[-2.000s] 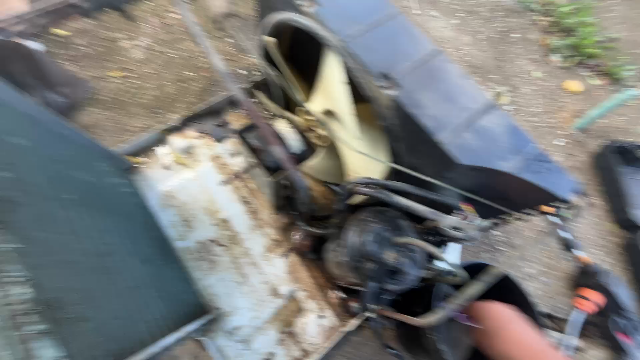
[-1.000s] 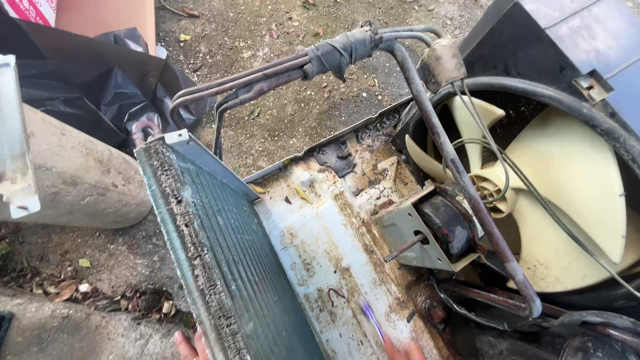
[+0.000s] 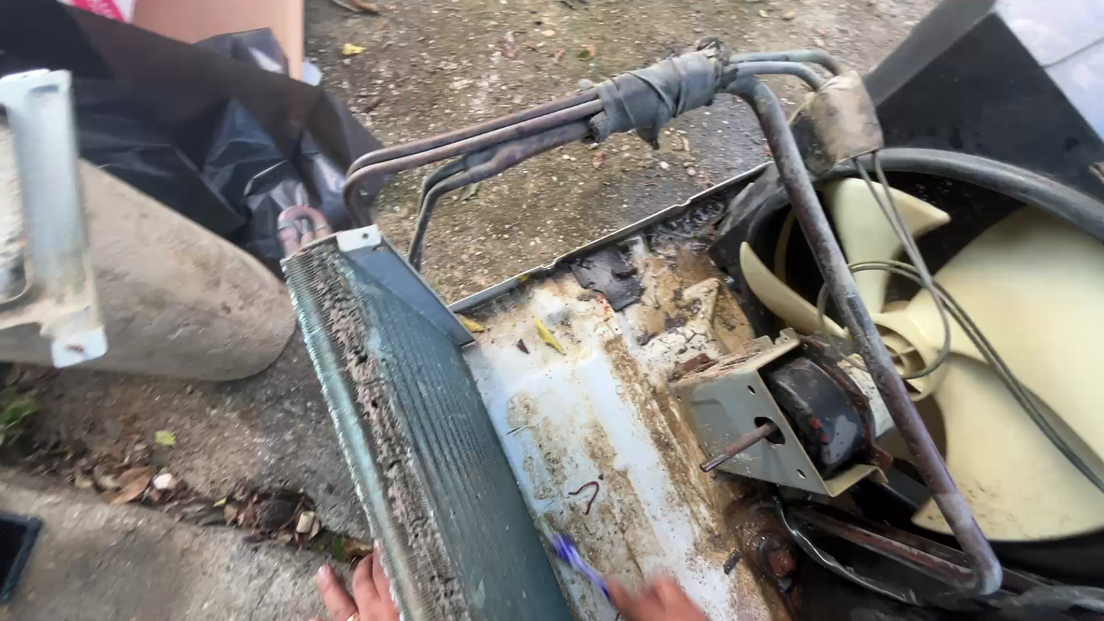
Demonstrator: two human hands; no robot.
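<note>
At the bottom edge, my left hand (image 3: 360, 595) rests its fingers against the outer side of a finned coil (image 3: 448, 448), whose top edge is caked with grey dirt. My right hand (image 3: 657, 601), blurred, grips a thin purple-and-white tool (image 3: 580, 561), perhaps a brush; its tip is close to the coil's inner face. Beneath it lies the dirty, rust-stained metal base pan (image 3: 604, 431) of an air conditioner. Bent copper pipes (image 3: 526, 129), partly wrapped in dark tape, arch from the coil toward the fan side.
A fan motor on a metal bracket (image 3: 733, 423) stands right of the pan, beside a cream plastic fan (image 3: 1009, 371). Black plastic sheeting (image 3: 216, 147), a concrete block (image 3: 181, 285) and a metal bracket piece (image 3: 52, 207) are at the left. Dry leaves (image 3: 129, 483) lie on the ground.
The view has swung strongly since two seconds ago. Over the last second, the purple-and-white tool has moved closer to the coil's inner face, with my right hand still at it.
</note>
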